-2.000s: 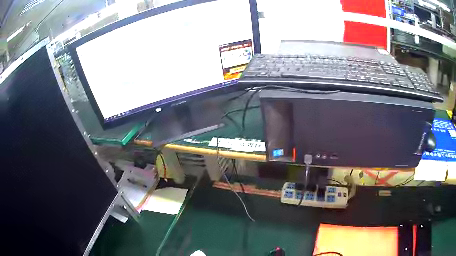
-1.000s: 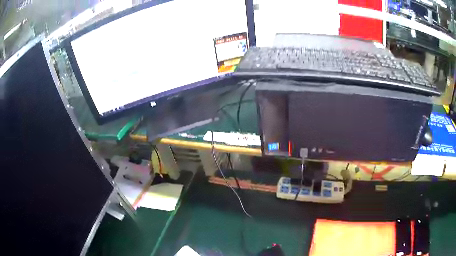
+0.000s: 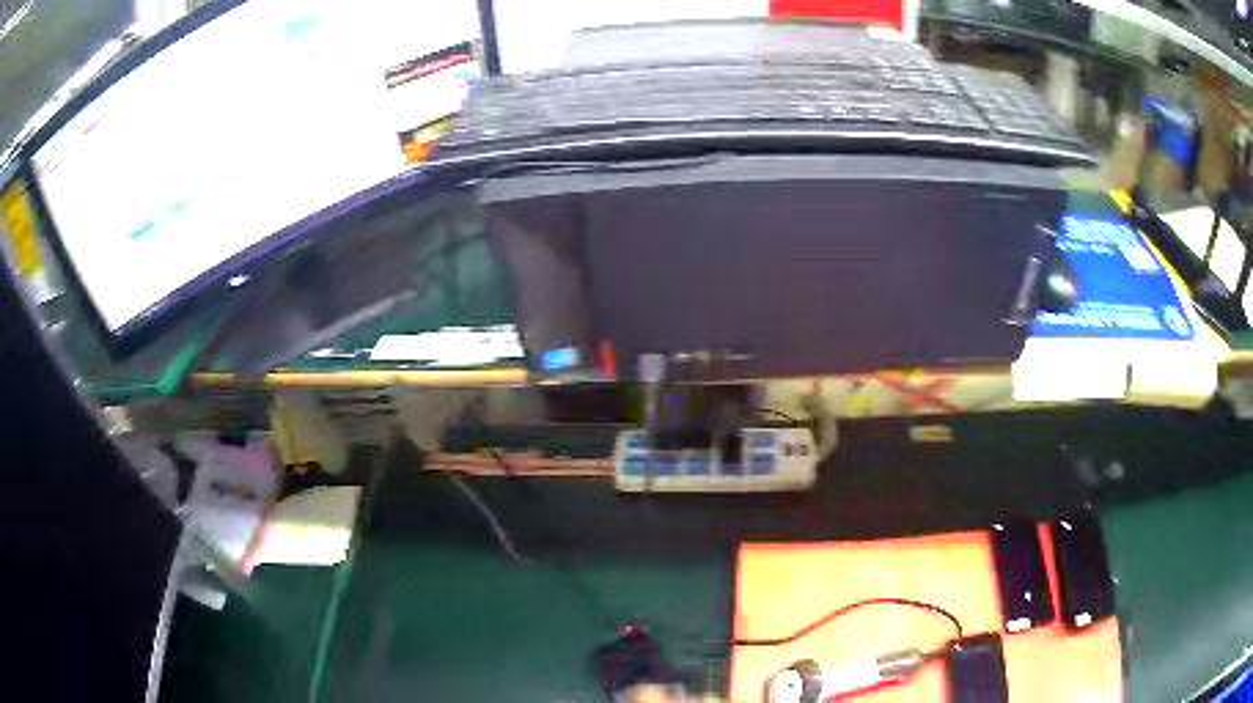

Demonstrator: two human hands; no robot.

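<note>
An orange mat lies on the green bench at the lower right. Two black slab units lie side by side on its right part. Another black unit lies lower, cut by the bottom edge. A silver and reddish plug with a thin black cable points at it; contact is too blurred to tell. A small dark block with a red light is left of the mat. Pale blurred shapes, one beside the block and one left of the plug, may be fingertips. Neither hand is clearly visible.
A large monitor stands at the left, above a dark panel. A black PC case carries a keyboard on the raised shelf. A power strip is below. A mouse sits on a blue pad.
The view has shifted right and down, so the scene sits further left and higher. More of the mat, a third unit, the plug and its cable now show.
</note>
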